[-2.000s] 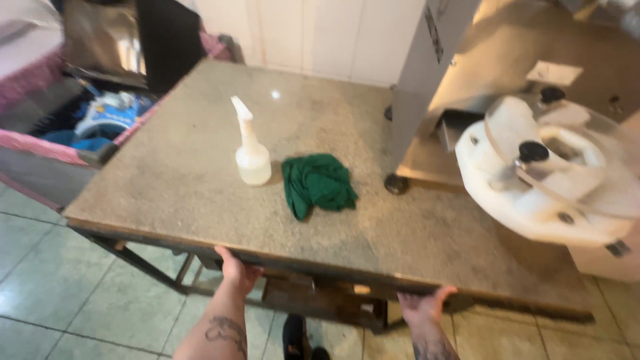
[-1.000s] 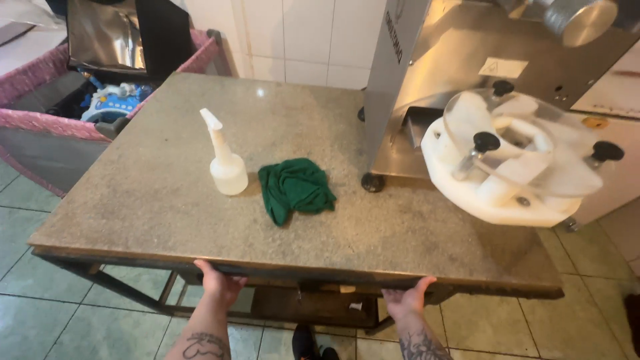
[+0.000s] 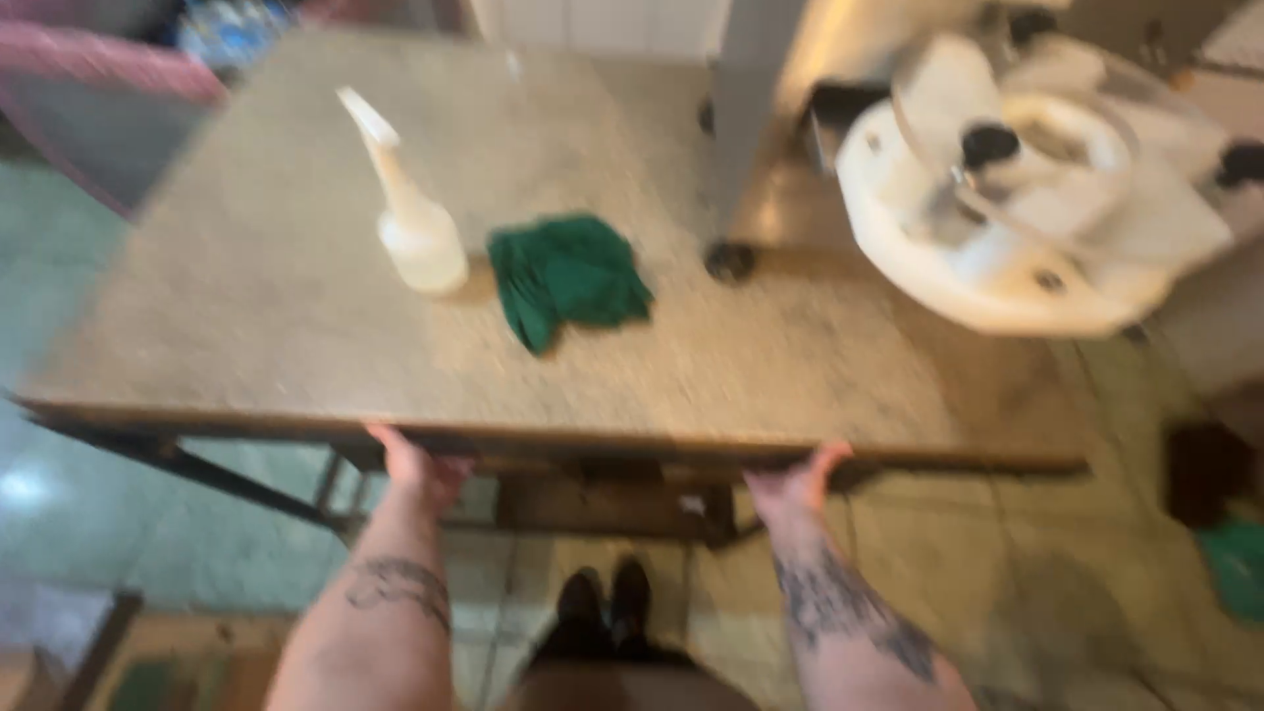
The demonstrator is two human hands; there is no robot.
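My left hand (image 3: pixel 423 467) is at the front edge of a stone-look tabletop (image 3: pixel 296 336), thumb up against the edge and fingers hidden beneath it. Further right along that same edge, my right hand (image 3: pixel 802 481) grips in the same way. On the top stands a translucent white spray bottle (image 3: pixel 423 242), upright, its long nozzle pointing to the upper left. Just right of it lies a crumpled green cloth (image 3: pixel 568 276), which neither hand touches. The view is blurred.
A metal machine on black feet (image 3: pixel 729 262) stands at the right of the tabletop, with a white plastic round unit (image 3: pixel 987 267) bearing black knobs. A pink-edged playpen (image 3: pixel 109 69) is at upper left. Below the top are a dark frame and a lower shelf (image 3: pixel 612 509); my shoes (image 3: pixel 604 592) are on tiled floor.
Both hands stay on the front edge. The view has tilted down, showing more of my forearms and the floor. The bottle and cloth have not plainly moved on the tabletop.
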